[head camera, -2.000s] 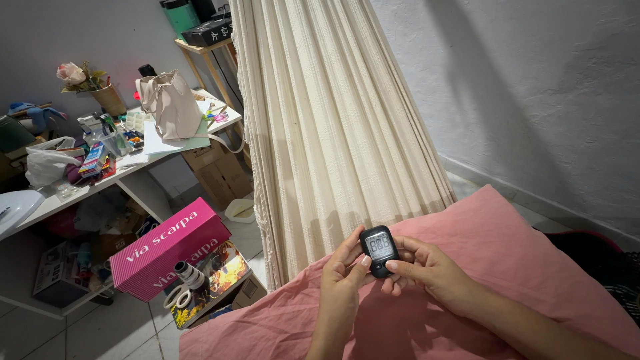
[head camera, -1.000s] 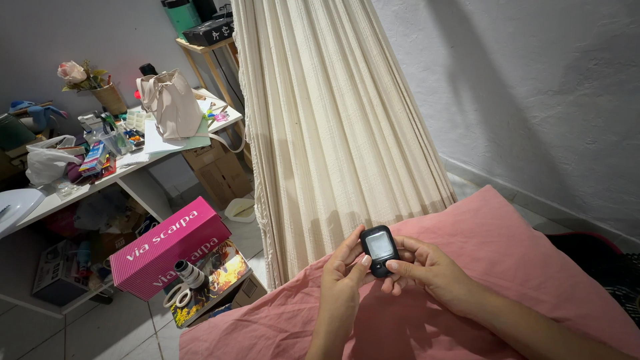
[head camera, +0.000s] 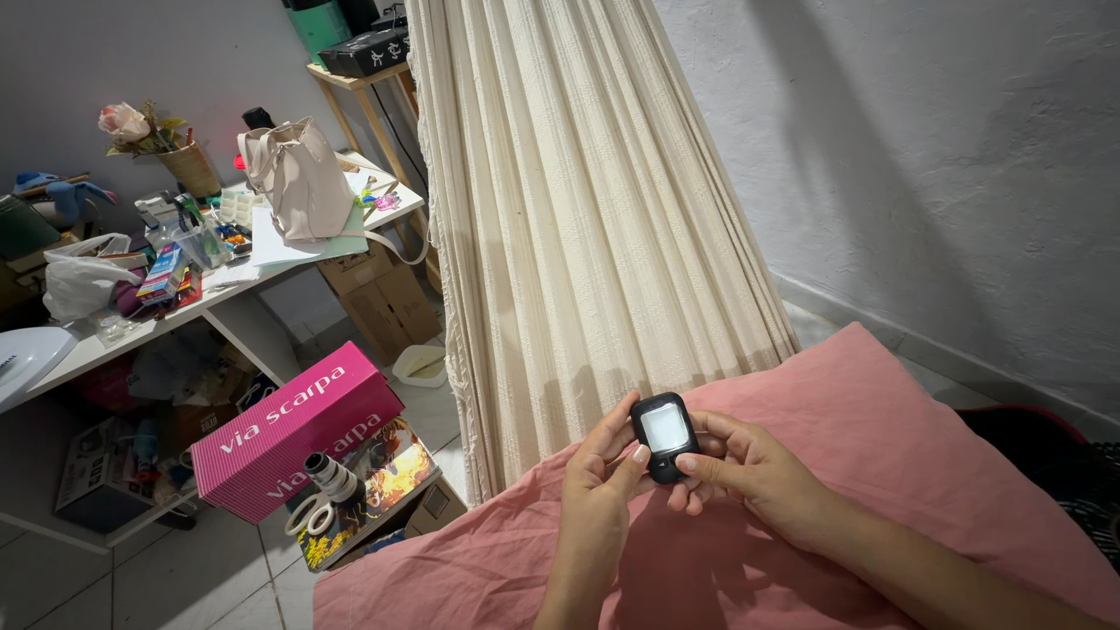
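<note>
Both hands hold a small black handheld meter (head camera: 665, 437) upright above a pink pillow (head camera: 787, 394). Its screen looks pale, with no digits that I can make out. My left hand (head camera: 604, 490) grips the meter's left side, thumb on the lower left edge. My right hand (head camera: 752, 472) holds the right side, its thumb at the lower front beside the button and the other fingers behind. A cream fabric hammock (head camera: 577, 219) stretches away beyond the pillow.
At the left, a white desk (head camera: 227, 297) bears a beige handbag (head camera: 302, 184), a flower pot (head camera: 191, 168) and a plastic bag (head camera: 83, 280). Below stand a pink Via Scarpa box (head camera: 289, 429), white-handled scissors (head camera: 311, 514) and a cardboard box (head camera: 381, 302). A wall is at the right.
The meter's screen showed dark digits two seconds ago; it turned pale by one second ago and is brighter now. Both hands have kept their hold.
</note>
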